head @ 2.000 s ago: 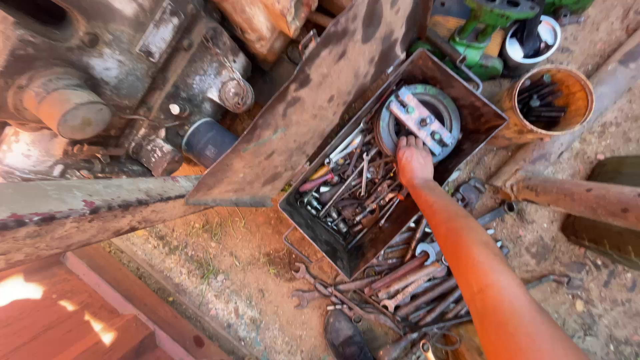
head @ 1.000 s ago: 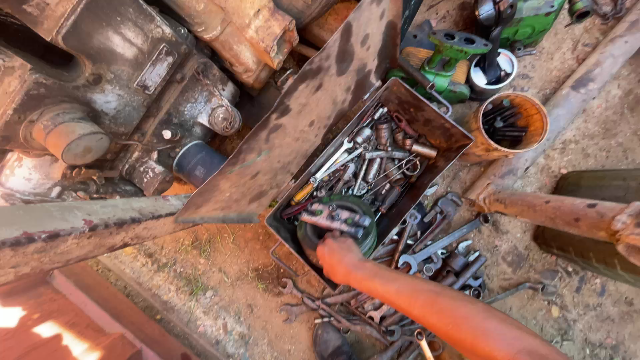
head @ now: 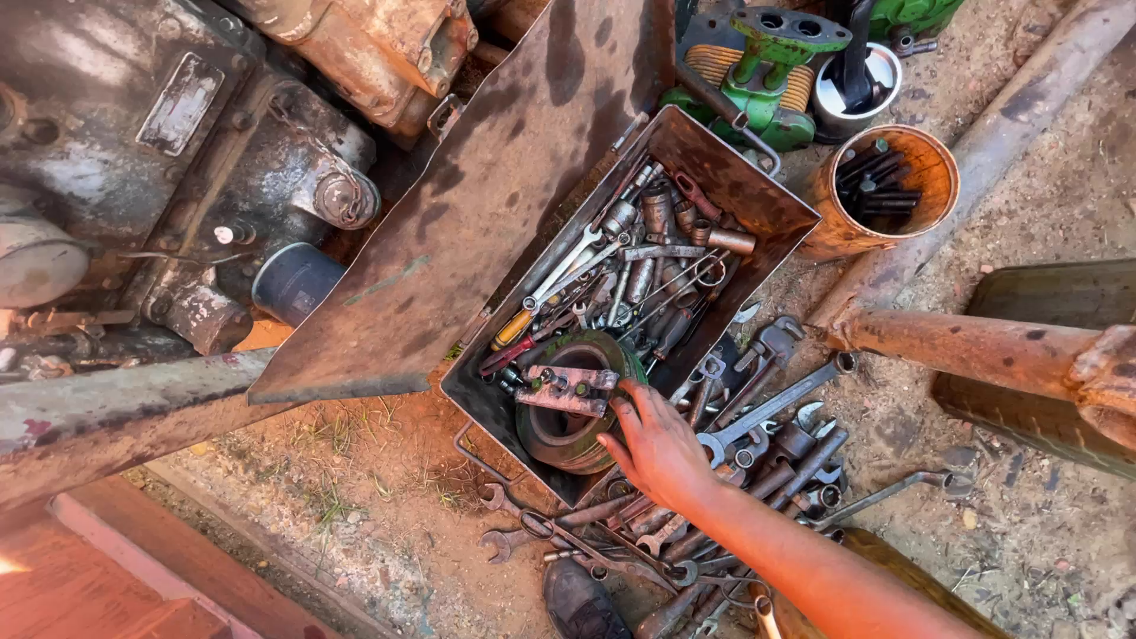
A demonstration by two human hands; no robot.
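My right hand (head: 657,444) is at the near end of an open metal toolbox (head: 777,222), fingers apart and holding nothing. Its fingertips are at the right edge of a round, green-edged wheel or pulley (head: 581,457); whether they touch it is unclear. Across the wheel lies a bolted metal block (head: 568,390). Beyond it the box holds combination wrenches (head: 564,266), sockets (head: 657,209), a yellow-handled screwdriver (head: 512,329), a red-handled tool (head: 508,355) and other loose tools. My left hand is out of view.
The hinged lid (head: 461,213) leans left, beside greasy machinery (head: 204,133). Open-end wrenches (head: 772,399) and other tools lie heaped right of the box, near a shoe (head: 581,599). Behind stand a bucket of bolts (head: 941,182) and green castings (head: 763,98). Rusty pipes (head: 967,342) cross the right side.
The wheel and block have moved from the box's far end to its near end, uncovering sockets there. My right hand moved with them, and its fingers now lie off the block, at the wheel's right edge.
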